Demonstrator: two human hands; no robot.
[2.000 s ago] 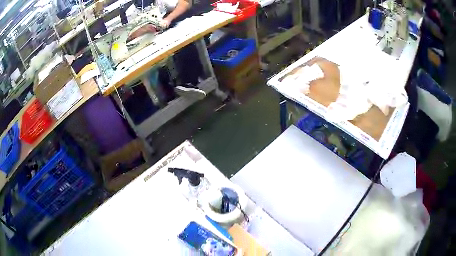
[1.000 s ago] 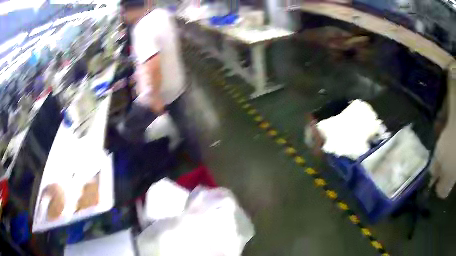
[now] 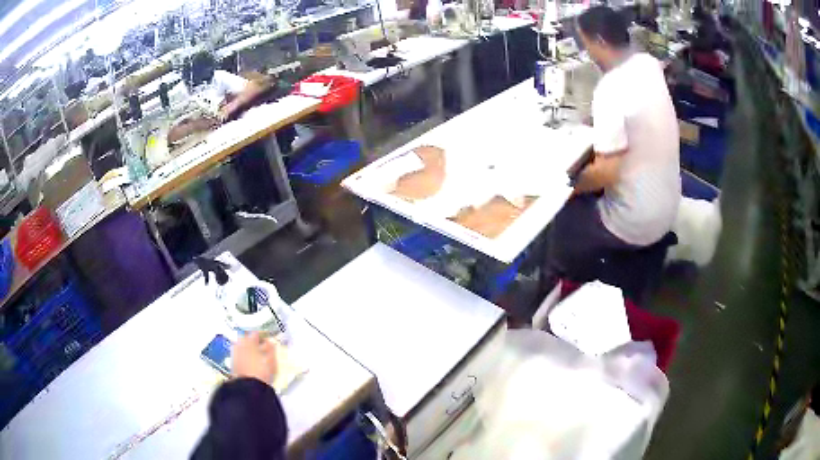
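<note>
My right hand [image 3: 254,357], in a dark sleeve, is over the white worktable [image 3: 117,386], beside the smartphone [image 3: 217,354]. Its fingers look bent; blur hides whether they hold anything. A pale yellowish card or paper [image 3: 289,367] lies just right of the hand. The white roll [image 3: 254,310], with a dark object in its centre, stands beyond the fingers. The black head of a spray bottle [image 3: 212,269] shows behind the roll. My left hand is out of the picture.
A lower white surface [image 3: 400,310] adjoins at right. A pale bagged heap [image 3: 548,395] stands at its right. Beyond, a person [image 3: 637,148] in a white shirt sits at a sewing table [image 3: 360,182] with brown and white pieces. Baskets [image 3: 40,237] stand at left.
The view swung right to an aisle, then back to the worktable. My right hand has come into view beside the phone. The seated person now shows at the sewing table.
</note>
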